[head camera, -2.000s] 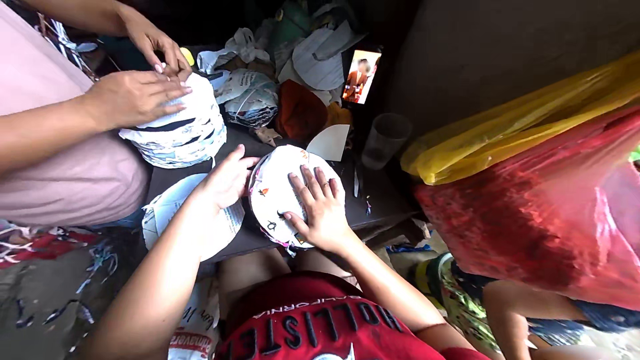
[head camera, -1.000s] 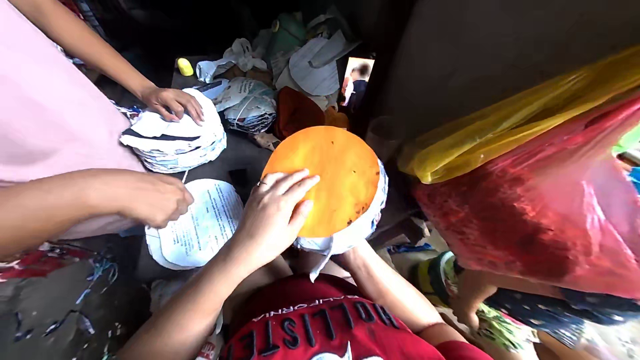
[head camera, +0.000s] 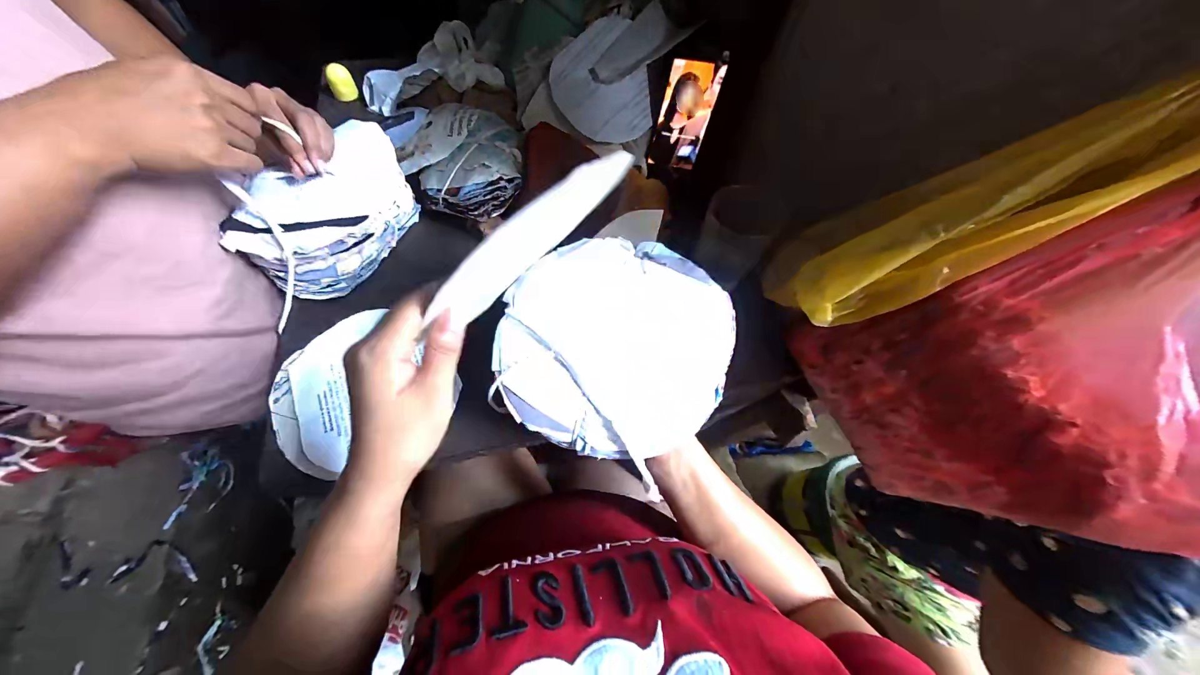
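Between thumb and fingers, my left hand (head camera: 408, 384) holds a thin pale disc (head camera: 534, 239), seen nearly edge-on and tilted up to the right. To its right is a round stack of paper pieces (head camera: 619, 347) with a white strip tied across it. My right hand (head camera: 675, 459) is under that stack's lower edge, its fingers hidden beneath, so its grip is unclear. Below and behind my left hand lie flat round paper pieces (head camera: 314, 412), some with print.
At the left, another person's hands (head camera: 225, 131) work a white strip over a second paper stack (head camera: 328, 225). A tied paper bundle (head camera: 469, 169), a lit phone (head camera: 689, 112), a clear cup (head camera: 736, 225) and a yellow object (head camera: 341, 82) stand behind. Red and yellow plastic bags (head camera: 1031, 375) fill the right.
The orange disc that lay on my stack one second ago no longer shows there; white paper with a strip shows on top. My left hand has moved left, off the stack, holding a pale disc.
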